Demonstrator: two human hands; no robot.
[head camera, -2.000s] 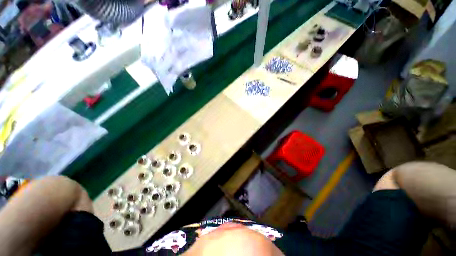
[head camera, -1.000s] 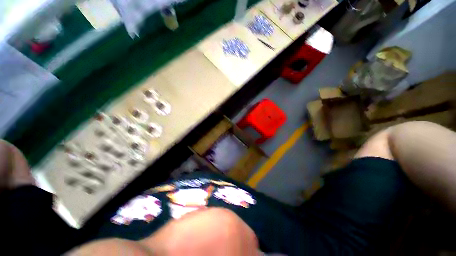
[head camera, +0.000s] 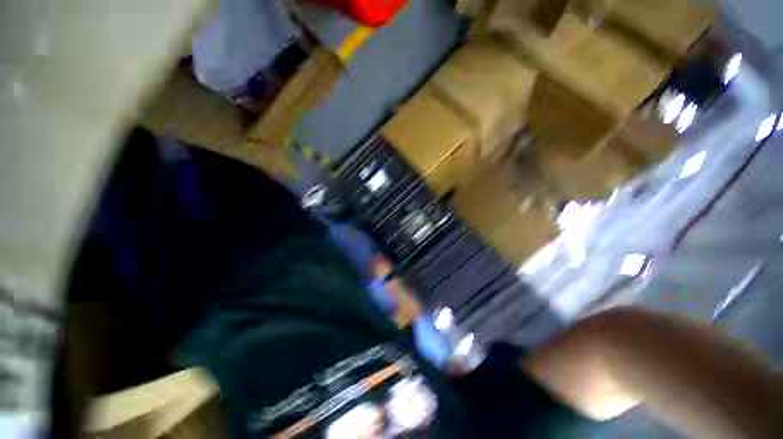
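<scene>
The view is heavily blurred. Neither of my hands shows. My bare right arm reaches from the dark sleeve to the right edge, and its hand is out of the picture. My left hand is out of view too. Nearest in front are a stack of black ribbed crates and brown cardboard cartons beside it. An open carton with whitish contents is at the upper left. What some cartons hold cannot be told.
A pale bench top runs along the left edge. Part of a red stool shows at the top, near a yellow line on the grey floor. Another brown carton is at the lower left. Bright reflections lie at the right.
The view has swung right and down from the bench. The rows of small assemblies have left the picture, and the black crates and more cartons have come in.
</scene>
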